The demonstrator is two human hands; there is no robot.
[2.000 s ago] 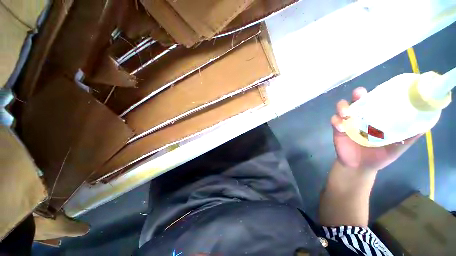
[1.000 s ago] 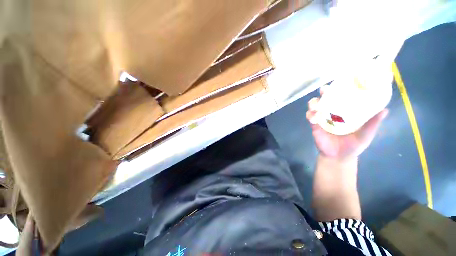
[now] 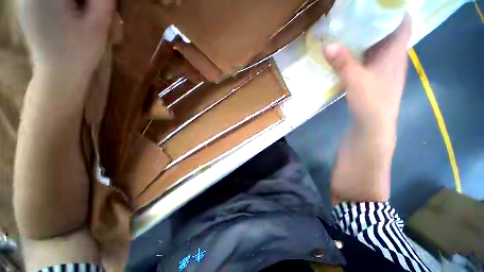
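Observation:
My right hand is closed around a whitish glue bottle over the table's edge; the bottle blurs into the bright tabletop and its tip is not clear. My left hand is large and blurred at the upper left, its fingers cut off by the top edge, so its grip is hidden. A brown bag panel with a notched corner and pale lining lies at the top centre, beside my left forearm. Stacked brown bag pieces lie below it, their edges showing as parallel pale lines.
The white-covered table runs diagonally, its near edge by my dark apron. A brown carton stands on the grey floor at the lower right, near a yellow line.
My left arm has come into view large at the left. The brown panel has shifted up, uncovering more of the stack. My right hand has moved up with the bottle.

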